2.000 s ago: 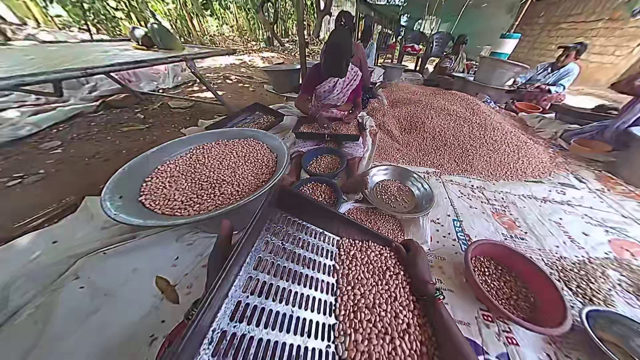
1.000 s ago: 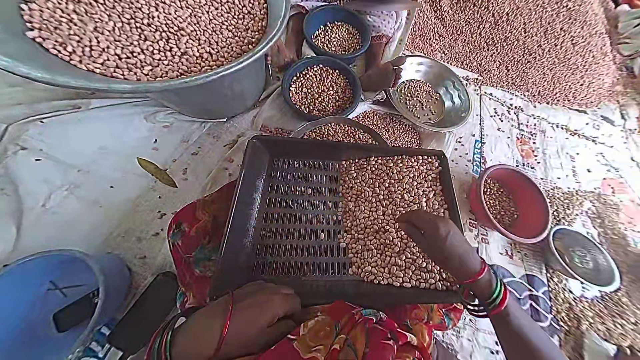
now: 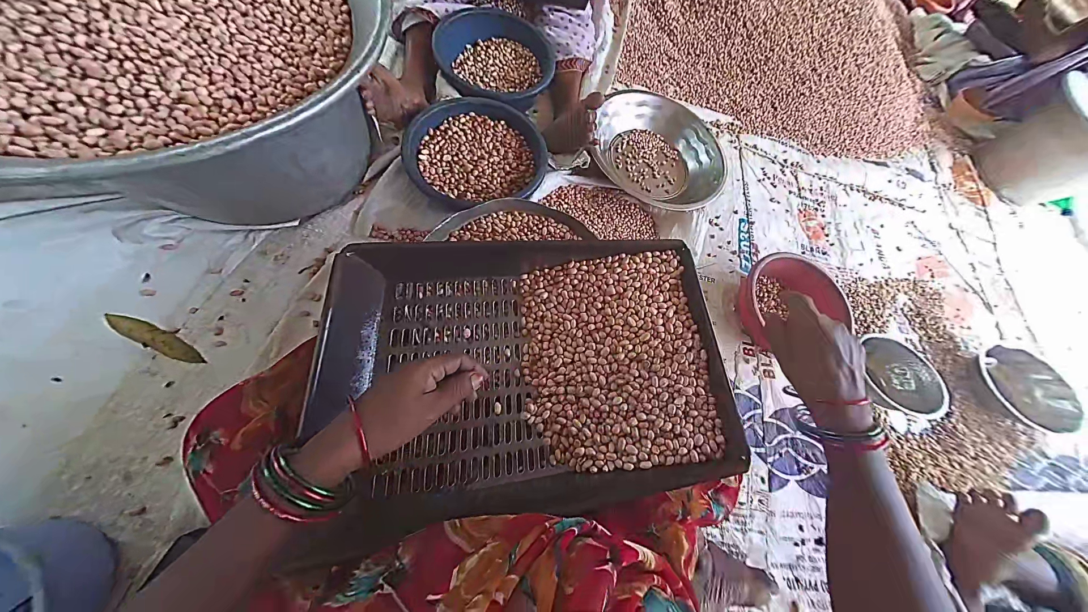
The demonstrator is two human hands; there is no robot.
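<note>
A black slotted sorting tray [image 3: 357, 306] rests on my lap. Peanut kernels [image 3: 616, 365] fill its right half, and a few lie scattered on the slots at left. Over the slotted part is my left hand [image 3: 425, 395], thumb and index fingertips near each other; whether a kernel is between them I cannot tell. My right hand [image 3: 816, 353] reaches into a red bowl [image 3: 829, 293] of kernels right of the tray, its fingertips partly hidden, so its hold is unclear.
A large metal tub [image 3: 255, 170] of kernels stands upper left. Beyond the tray are blue bowls [image 3: 412, 157], a steel bowl [image 3: 705, 153] and another person's feet [image 3: 569, 119]. A kernel heap [image 3: 765, 68] lies upper right. Metal dishes [image 3: 905, 374] sit at right, a blue bucket [image 3: 72, 561] lower left.
My right hand has moved from the kernels in the tray to the red bowl. My left hand has come from the tray's near edge onto its slotted part.
</note>
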